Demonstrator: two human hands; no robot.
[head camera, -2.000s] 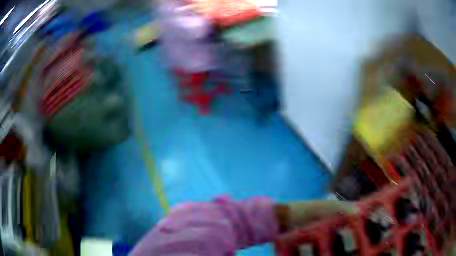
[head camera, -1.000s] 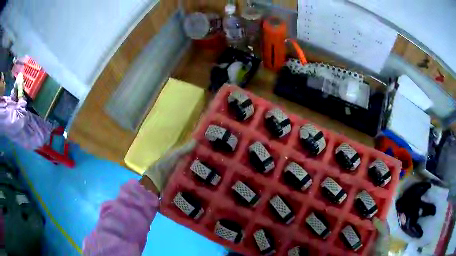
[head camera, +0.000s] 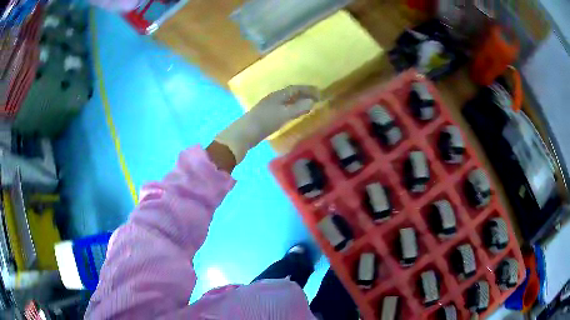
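Observation:
A red compartment tray (head camera: 392, 164) fills the lower right, tilted. Its pockets hold several smartwatches (head camera: 417, 170) with pale perforated straps and black edges. My left hand (head camera: 272, 119) in a pale glove lies over the yellow box (head camera: 306, 62), off the tray's upper left corner. Its fingers are bent and blurred; whether they touch or grip the box cannot be told. My right hand is not in view.
A wooden-topped bench (head camera: 200, 37) holds a black item, an orange object (head camera: 494, 56) and a black holder (head camera: 512, 150). Blue floor (head camera: 169, 106) with a yellow line lies left. Stacked red trays (head camera: 22, 56) stand far left; a blue and white container (head camera: 81, 259) is low left.
My left hand has left the tray's edge and moved over the yellow box. The tray has turned and shifted right in view. My right hand, seen at the tray's edge before, has dropped from view.

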